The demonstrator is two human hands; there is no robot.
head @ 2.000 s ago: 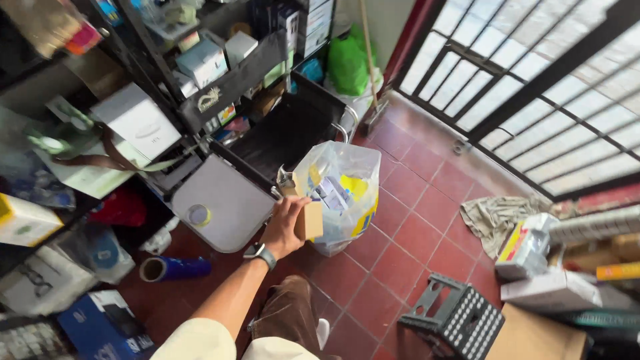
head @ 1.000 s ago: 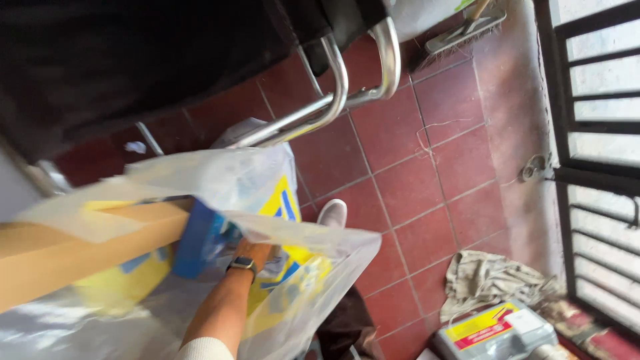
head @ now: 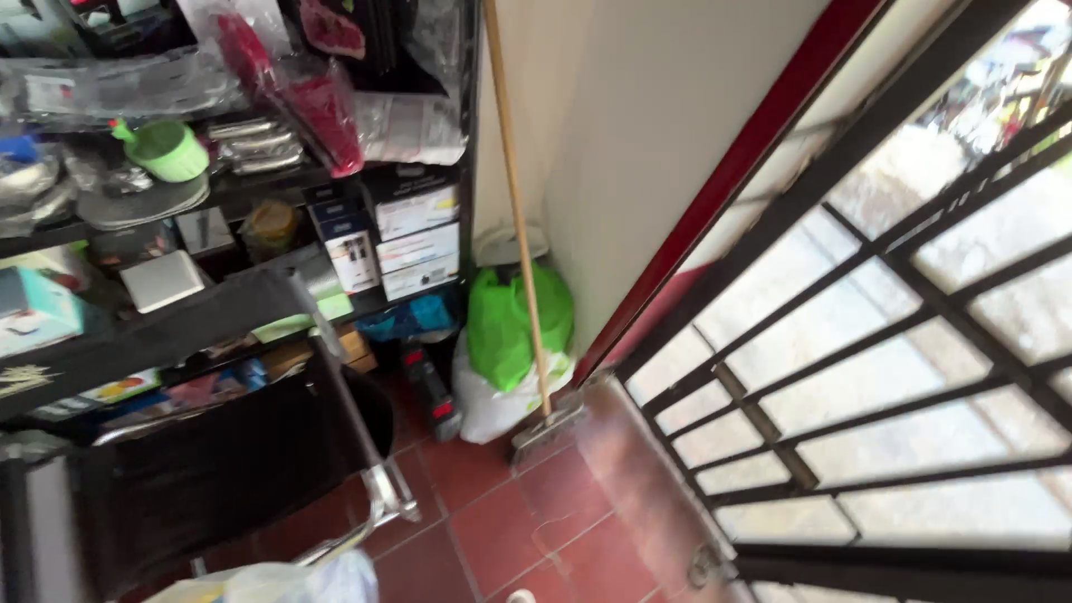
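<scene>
Neither of my hands shows in the head view at this moment. The top of a translucent plastic bag with a bit of yellow enters at the bottom edge, below a black folding chair with metal tube legs. A broom with a wooden handle leans in the corner, its head on the red tiles. Behind the handle a green plastic bag rests on a white plastic bag. What touches the translucent bag below the frame is hidden.
Black shelves at the left hold boxes, a green cup and wrapped goods. A black metal gate stands along the right. Red floor tiles run between chair and gate. A shoe tip shows at the bottom.
The view has swung up toward the corner and shelves. One hand, seen inside the translucent bag a second ago, is out of view, and so are the cardboard piece and blue item there.
</scene>
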